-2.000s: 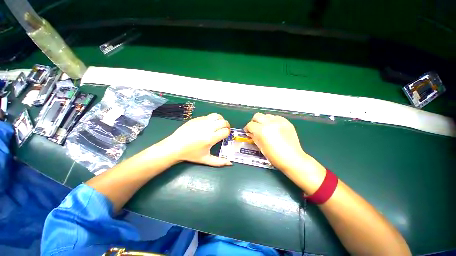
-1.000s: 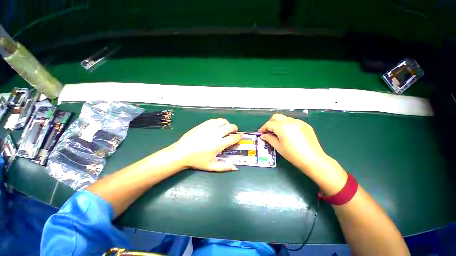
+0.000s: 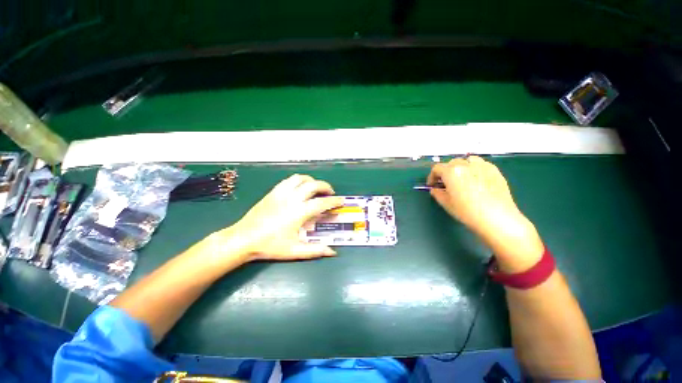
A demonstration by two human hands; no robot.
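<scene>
A phone assembly (image 3: 380, 221) lies flat on the green bench, with a dark block and orange strip in its middle. My left hand (image 3: 288, 221) is over its left end, thumb along the near edge and fingers on the far edge, holding it. My right hand (image 3: 475, 191) is off the phone to the right, fingertips closed on thin tweezers (image 3: 422, 187) whose tip points left. A clear plastic bag (image 3: 112, 224) lies left of my left hand, with black cables (image 3: 202, 186) with coppery tips sticking out of it.
Waiting phone assemblies (image 3: 34, 217) crowd the far left. A white edge strip (image 3: 336, 144) runs behind the bench. The green conveyor belt (image 3: 314, 105) beyond carries one phone at upper left and another at upper right. A pale yellow-green tube (image 3: 30, 127) slants at upper left. A dark cord hangs from my red wrist strap (image 3: 527, 271).
My right hand has moved from the phone's far edge out to the right, and the tweezers now show in it. My left hand stays on the phone. The view has shifted slightly.
</scene>
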